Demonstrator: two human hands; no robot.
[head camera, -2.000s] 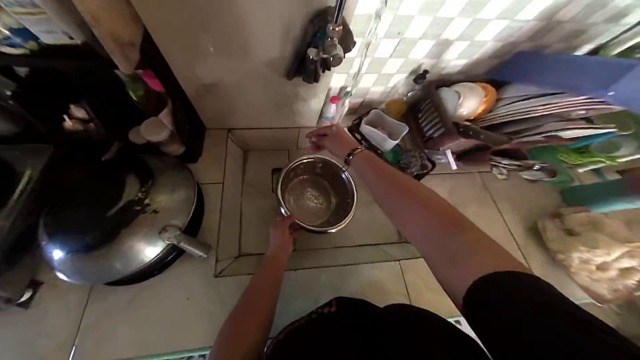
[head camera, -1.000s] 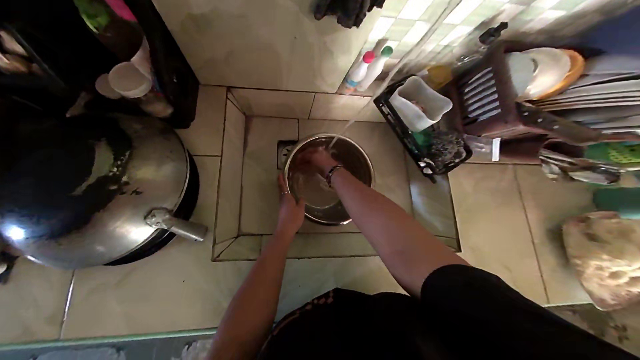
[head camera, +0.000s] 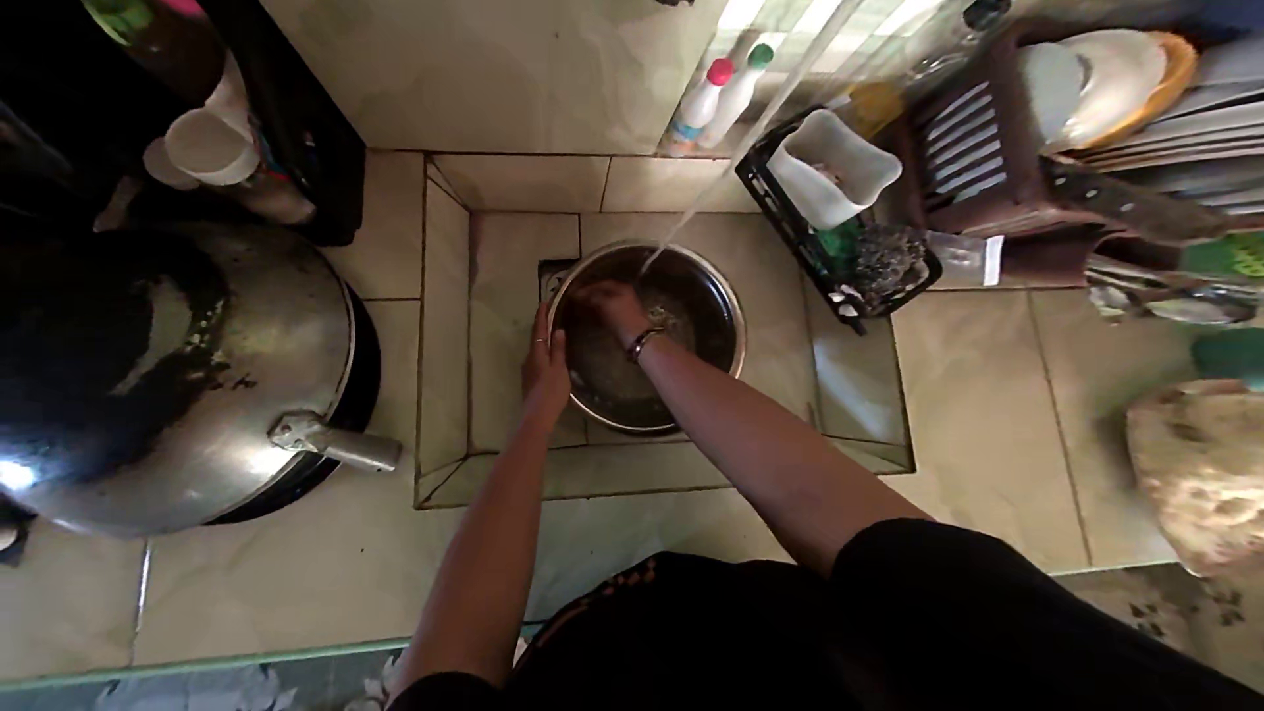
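Note:
A round metal pot (head camera: 739, 341) stands in the tiled sink (head camera: 790, 286), with water in its bottom. A thin stream of water (head camera: 681, 219) falls into it from the upper right. My left hand (head camera: 545, 365) grips the pot's left rim, thumb and fingers at the wall. My right hand (head camera: 610, 304), with a bracelet at the wrist, is inside the pot near its left wall; its fingers are blurred, and whether they hold anything cannot be made out. Part of the square drain (head camera: 549, 276) shows beside the pot.
A large metal wok (head camera: 296, 355) with a handle is at left. Two white bottles (head camera: 699, 107) stand by the wall. A black tray (head camera: 780, 212) with a white container (head camera: 834, 168) and scourer sits at the sink's right corner, beside a brown dish rack (head camera: 973, 148). A plastic bag (head camera: 1200, 474) lies far right.
My right hand, beyond the pot's far rim two seconds ago, is now inside the pot. My left hand remains at the rim. The falling water shows in the last two frames. The view has shifted closer.

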